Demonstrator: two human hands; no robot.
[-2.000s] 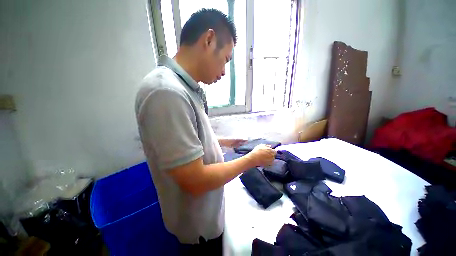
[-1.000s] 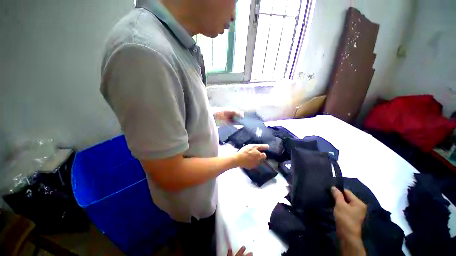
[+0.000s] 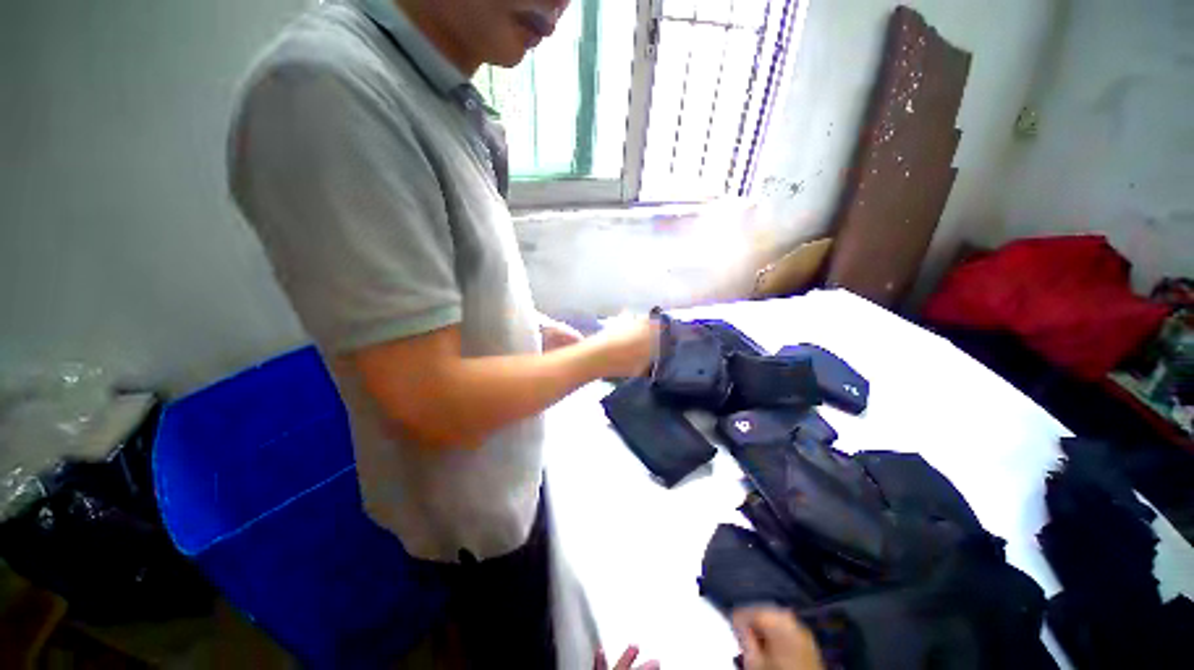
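Note:
Black sewn pieces (image 3: 838, 504) lie in an overlapping pile on the white cloth (image 3: 976, 393) in front of me. My right hand (image 3: 782, 641) is blurred and partly cut off by the bottom edge. It is at the near edge of the pile, and its grip is unclear. Only the fingertips of my left hand (image 3: 626, 660) show at the bottom edge, apart, with nothing visible between them. More black pieces (image 3: 766, 380) lie farther back, two with small white marks. A person in a grey shirt (image 3: 393, 196) reaches to that group, a hand at a dark piece.
A blue bin (image 3: 262, 452) stands left of the person. Another dark heap (image 3: 1106, 563) lies at the table's right side. A red fabric heap (image 3: 1048, 291) and a brown board (image 3: 904, 164) are by the wall. A window is behind the person.
My right hand has come into view and lifted a black piece, then moved down to the near pile; the raised piece no longer shows. The other person's hand has moved back and lowered its piece.

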